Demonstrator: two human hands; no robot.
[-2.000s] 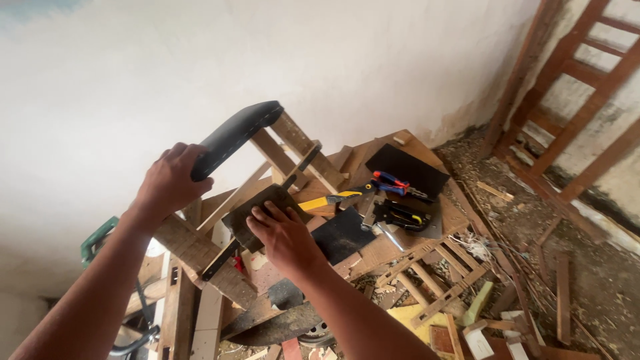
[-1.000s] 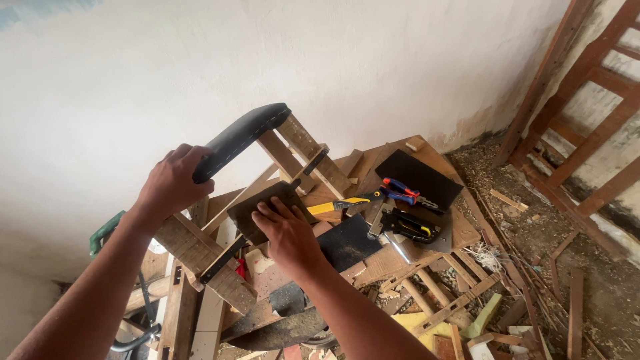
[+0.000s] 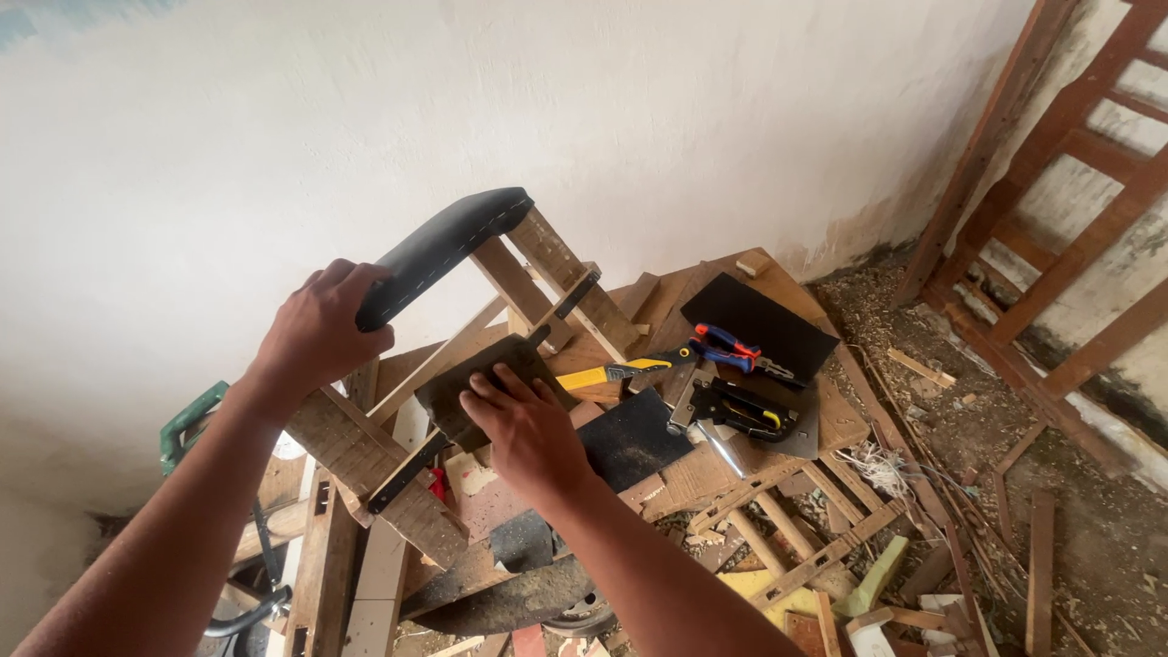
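Observation:
My left hand (image 3: pixel 319 328) is closed around the near end of a black padded bar with pale stitching (image 3: pixel 447 255), which tops a small wooden frame (image 3: pixel 365 465). Lower on the frame, my right hand (image 3: pixel 525 429) lies with its fingers on a dark flat pad (image 3: pixel 474 392), set on a dark strip across the frame. A yellow and black handled tool (image 3: pixel 625 368), pliers with red and blue grips (image 3: pixel 730 349) and a black staple gun (image 3: pixel 730 406) lie to the right. Black sheets (image 3: pixel 762 328) lie under and beside them.
The worktable (image 3: pixel 675 301) stands against a pale wall (image 3: pixel 547 100). A slatted wooden piece (image 3: pixel 803 538) and offcuts lie at its near right edge. A brown wooden frame (image 3: pixel 1049 201) leans at the right. A green-handled tool (image 3: pixel 190 424) is at the left.

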